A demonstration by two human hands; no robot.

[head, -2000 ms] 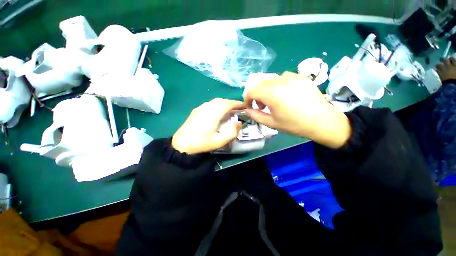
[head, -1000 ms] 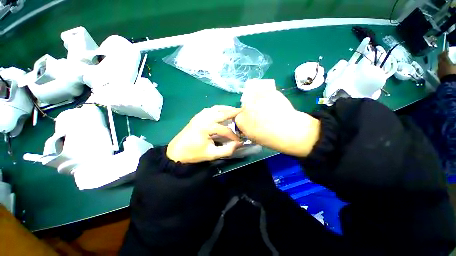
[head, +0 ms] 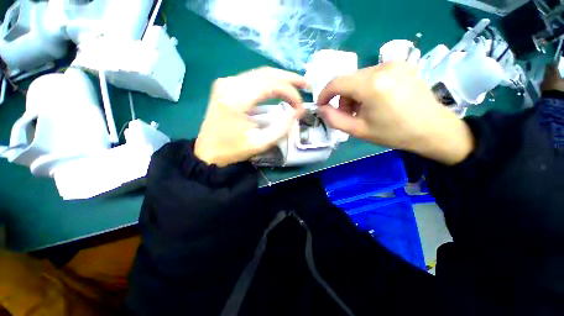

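Note:
A white camera housing lies at the bench's front edge, its open cavity facing up with dark and metallic parts inside. A white block-shaped bracket stands behind it. My left hand is on the housing's left side, its thumb and index fingertips at the cavity rim. My right hand pinches something tiny at the same rim, close beside the left fingertips. The fingers mostly hide this small part. A thin wire end sticks out below the housing near the bench edge.
Several white housings with antennas lie at left. A clear plastic bag lies at the back. A small white shell and another housing are at right. Blue bins are below the bench. Another person's sleeve is at far right.
The view has shifted, so bench items appear higher and further left. My right hand has drawn back to the right, uncovering the cavity; the fingertips of both hands remain close together.

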